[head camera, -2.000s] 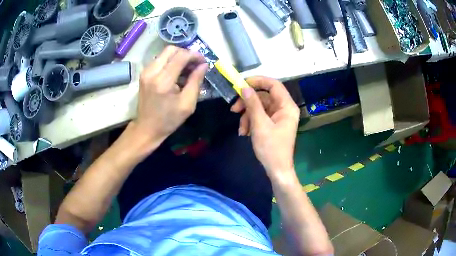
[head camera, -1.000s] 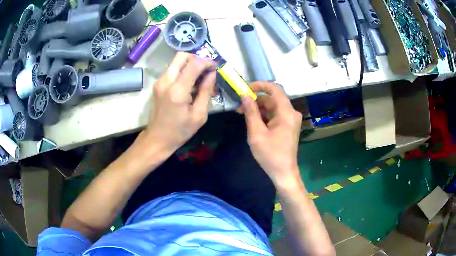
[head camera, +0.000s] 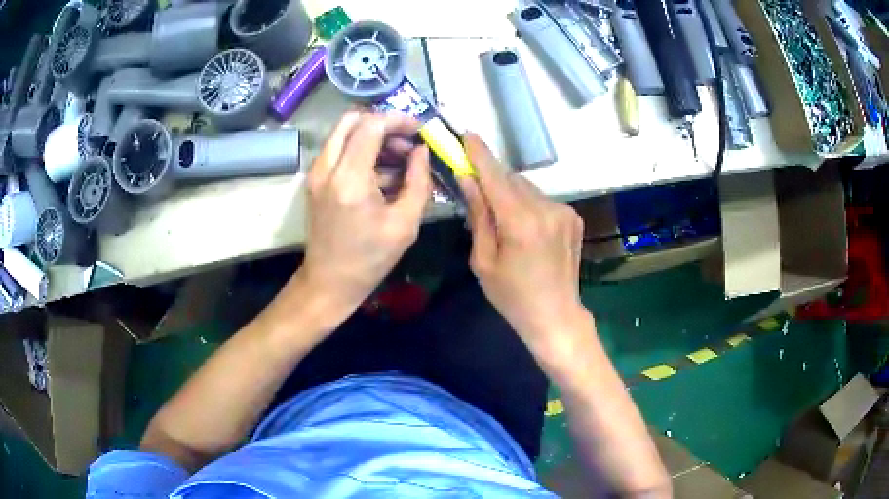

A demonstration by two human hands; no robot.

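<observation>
A grey fan unit (head camera: 367, 62) with its handle open lies at the bench's front edge, round head away from me. A small circuit board (head camera: 402, 99) shows just below the head. A yellow battery (head camera: 446, 148) lies along the open handle. My left hand (head camera: 363, 195) is at the board end, thumb and fingers pinched together; what is between them is hidden. My right hand (head camera: 521, 239) grips the lower end of the battery and handle, its fingers along the right side. A loose grey handle cover (head camera: 519, 109) lies to the right.
Grey fan units (head camera: 239, 154) are piled at the left, beside a purple cell (head camera: 299, 84). Handle covers, a wooden-handled tool (head camera: 627, 105) and a black electric screwdriver (head camera: 669, 60) lie at the right. A box of circuit boards (head camera: 801, 83) stands far right. Open cardboard boxes are below the bench.
My right hand has turned from holding the battery's end with curled fingers to lying flatter along it, fingers pointing up. The bench view has shifted slightly right.
</observation>
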